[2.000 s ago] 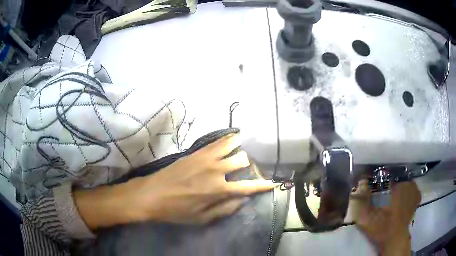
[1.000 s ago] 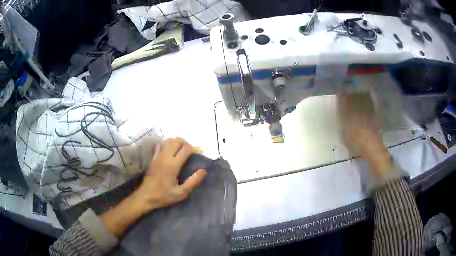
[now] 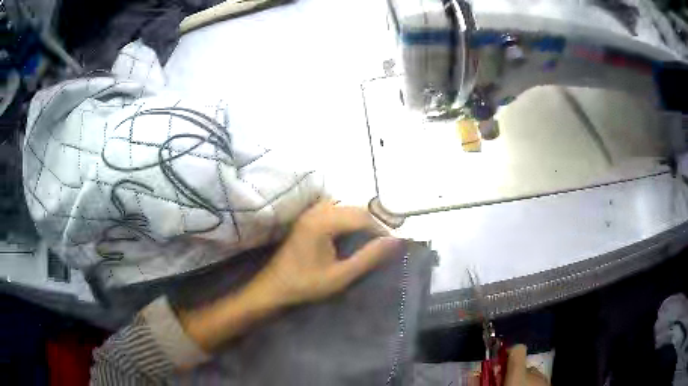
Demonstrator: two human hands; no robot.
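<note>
Grey shell fabric lies on the machine table at its front edge, with a light stitch line near its right side. White quilted lining is bunched at the left, with a looping dark cord on it. My left hand rests on the grey fabric's upper edge, thumb and forefinger at the edge near its right corner. My right hand, cut off by the bottom edge, holds red-handled thread snips, blades pointing up, to the right of the fabric and apart from it.
The sewing machine head stands at the upper right, with a small yellow-orange piece by the needle area. The pale machine bed lies below it. A ruler-like tape runs along the table's front edge. Dark cloth is at the upper left.
My right hand moved from under the machine arm to the bottom edge and now shows red snips. My left hand and the fabric shifted away from the needle, then slightly right in the view.
</note>
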